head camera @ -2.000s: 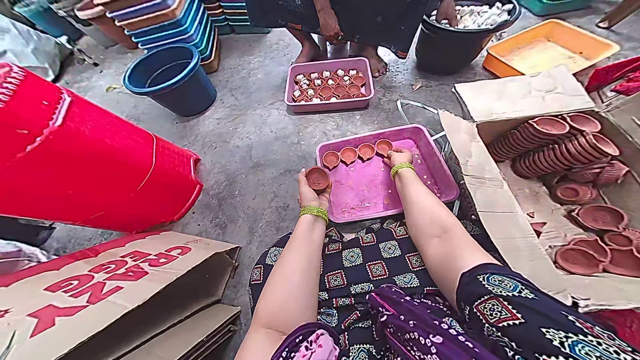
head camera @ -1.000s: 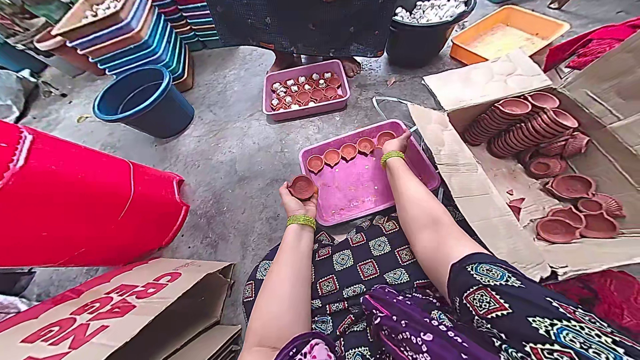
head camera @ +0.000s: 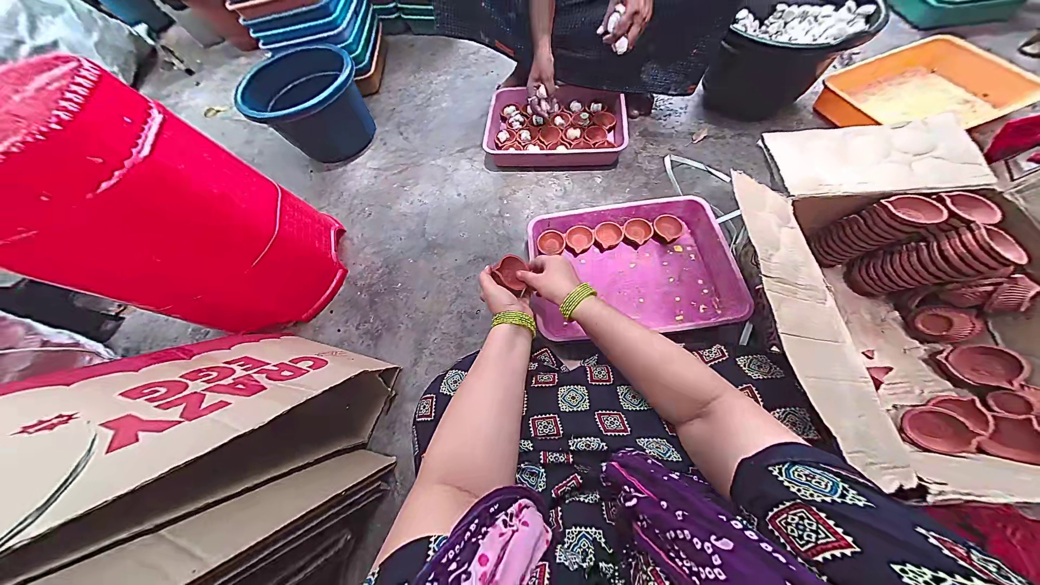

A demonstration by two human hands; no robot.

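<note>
My left hand holds a small clay lamp bowl just left of a pink plastic tray. The fingers of my right hand grip the right rim of the same bowl, or of one stacked in it; how many bowls are there I cannot tell. Inside the pink tray, several clay lamps stand in a row along the far edge. Yellowish bits lie on the tray's bare floor. To the right, an open cardboard box holds nested stacks of clay lamps and loose ones.
Across from me a person's hand reaches over a second pink tray of lamps with white pieces. Around stand a blue tub, black bucket, orange tray, red container and cardboard box.
My right hand has moved left from the row of lamps in the tray to the bowl at my left hand. The other person's hand now reaches into the far tray.
</note>
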